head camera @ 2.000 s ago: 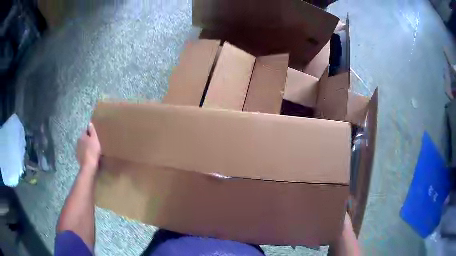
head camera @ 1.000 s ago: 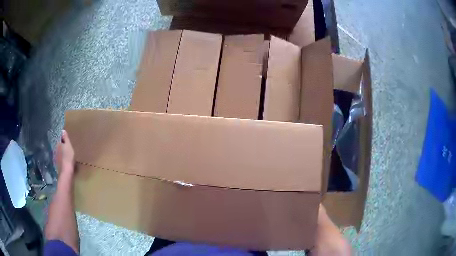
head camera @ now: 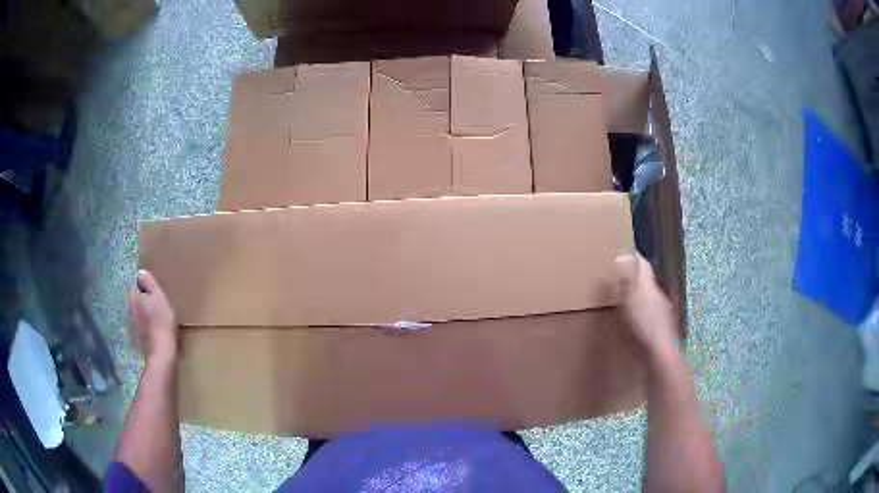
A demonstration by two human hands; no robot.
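A long brown cardboard box lies across in front of me, its two top flaps meeting at a centre seam with a bit of clear plastic showing. My left hand holds its left end. My right hand is on its right end near the far corner. Just beyond it, several cartons stand side by side with brown flaps folded over. At their right, an open carton shows dark contents and clear plastic. Whether the held box touches the cartons behind it cannot be told.
Another large brown carton stands at the top beyond the row. A blue sheet lies on the speckled floor at the right. A white piece and dark items are at the left edge.
The held box now lies straighter across my view. The row of cartons shows more to the left, with its flaps flat. My right hand has moved up to the box's far right corner.
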